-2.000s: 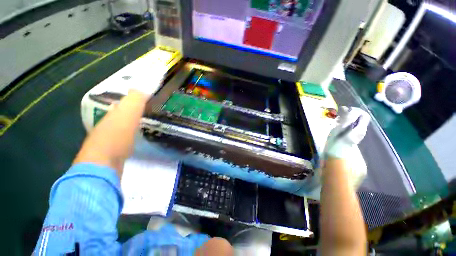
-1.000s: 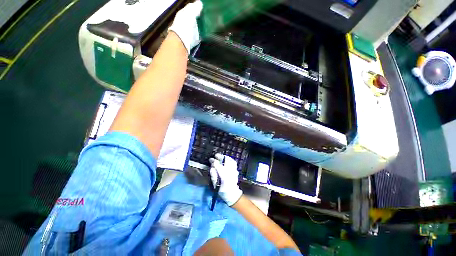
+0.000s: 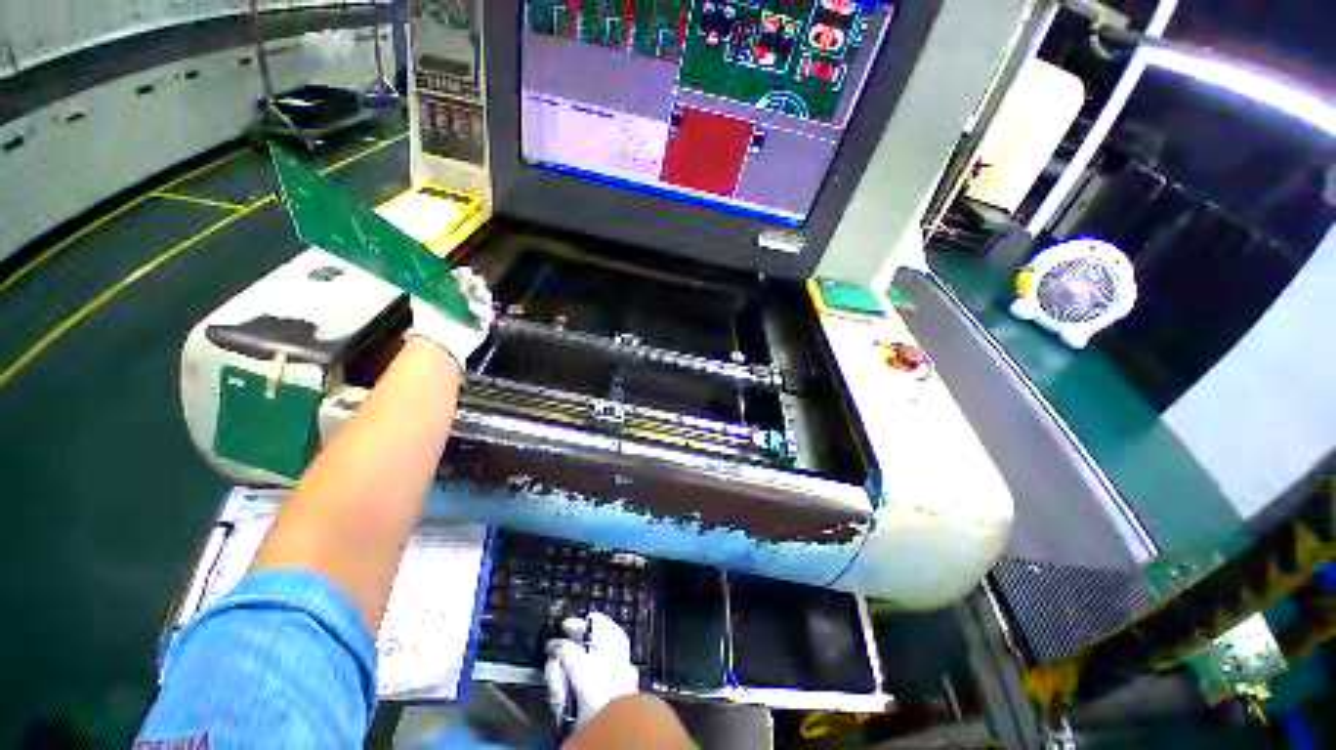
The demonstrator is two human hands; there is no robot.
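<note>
My left hand (image 3: 451, 317), in a white glove, holds a green circuit board (image 3: 356, 232) by its right end. The board is tilted in the air above the left shoulder of the AOI machine (image 3: 938, 513). The silver clamp rails (image 3: 615, 410) cross the dark bay with no board between them. My right hand (image 3: 594, 662), also gloved, is over the right part of the keyboard (image 3: 535, 593), fingers bent. A dark thin thing shows at its left side; whether the fingers grip it is unclear.
The monitor (image 3: 689, 103) shows board images and a red window. A record sheet (image 3: 432, 608) lies left of the keyboard. A red button (image 3: 907, 358) and a green pad (image 3: 850, 298) are on the right shoulder. A conveyor (image 3: 1011, 425) and a white fan (image 3: 1084, 290) stand at right.
The board was on the rails two seconds ago; my left hand lifted it and now holds it further left. My right hand moved from the machine's right shoulder to the keyboard.
</note>
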